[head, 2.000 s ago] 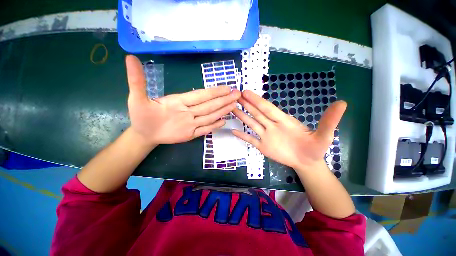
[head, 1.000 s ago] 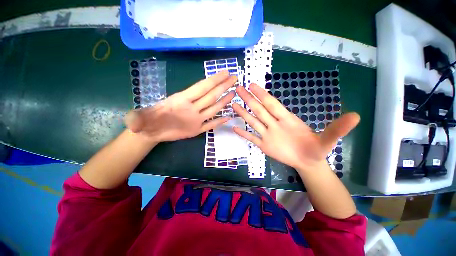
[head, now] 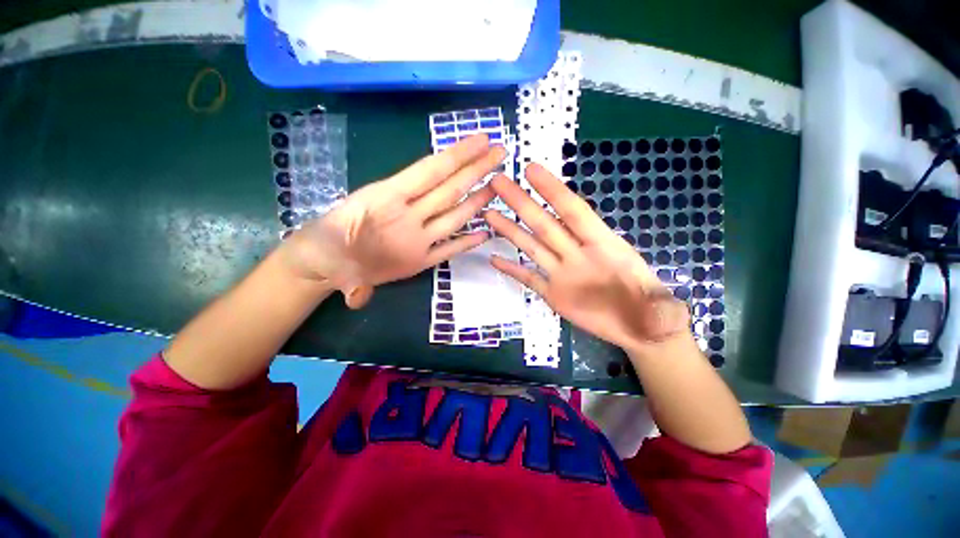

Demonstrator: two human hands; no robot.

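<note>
My left hand point(head: 405, 223) is held palm up over the bench, empty, with its fingers apart. My right hand point(head: 590, 268) is also palm up and empty, its fingertips close to the left ones. The label sheets point(head: 464, 126) lie at the centre, partly hidden by my hands. The small dot sticker strip point(head: 545, 116) lies right of them. The large pad sheet point(head: 663, 194), a dense grid of black dots, lies partly under my right hand. The small pad sheet point(head: 311, 158), with black dots along its left side, lies left of the labels.
A blue plastic basket point(head: 405, 74) with white sheets point(head: 421, 29) stands behind the labels. A white foam tray point(head: 818, 210) holds several black devices point(head: 872, 331) with cables at the far right. A rubber band point(head: 207, 91) lies at the left. Cardboard boxes point(head: 826, 429) sit below right.
Both hands stay over the labels. The thumbs, spread out before, have folded down, and my left hand has moved slightly right, uncovering the small pad sheet. The view has shifted slightly.
</note>
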